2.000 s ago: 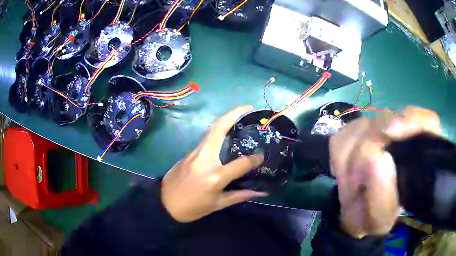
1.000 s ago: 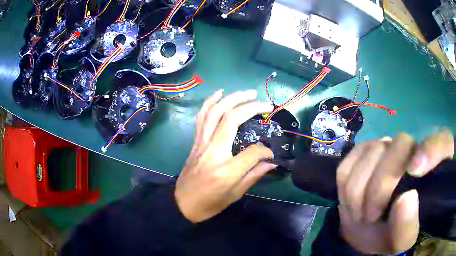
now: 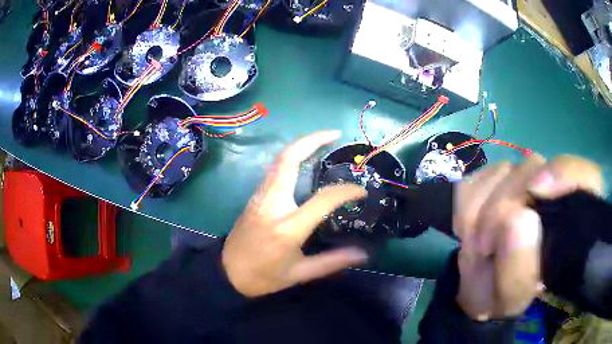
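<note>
A round black motor housing with a circuit board [image 3: 355, 205] sits on the green mat in front of me, its wire harness running up to a red plug. My left hand [image 3: 292, 225] is at its left side with fingers spread; one finger reaches over the board, contact is unclear. My right hand [image 3: 500, 235] is closed around the black electric screwdriver [image 3: 429, 209], which lies across the housing's right side. The bit tip cannot be made out. A second housing with a board [image 3: 439, 164] stands just to the right, partly covered.
White-grey screw feeder [image 3: 376, 47] stands behind the housing. Rows of housings with boards and wires fill the back left; the nearest housing [image 3: 161, 151] has a red plug. A red stool [image 3: 30, 225] is on the floor at left. The mat's front edge [image 3: 181, 227] curves before me.
My left hand's fingers have spread from the housing and the hand has shifted slightly left. The screwdriver and right hand have moved slightly up from one second ago.
</note>
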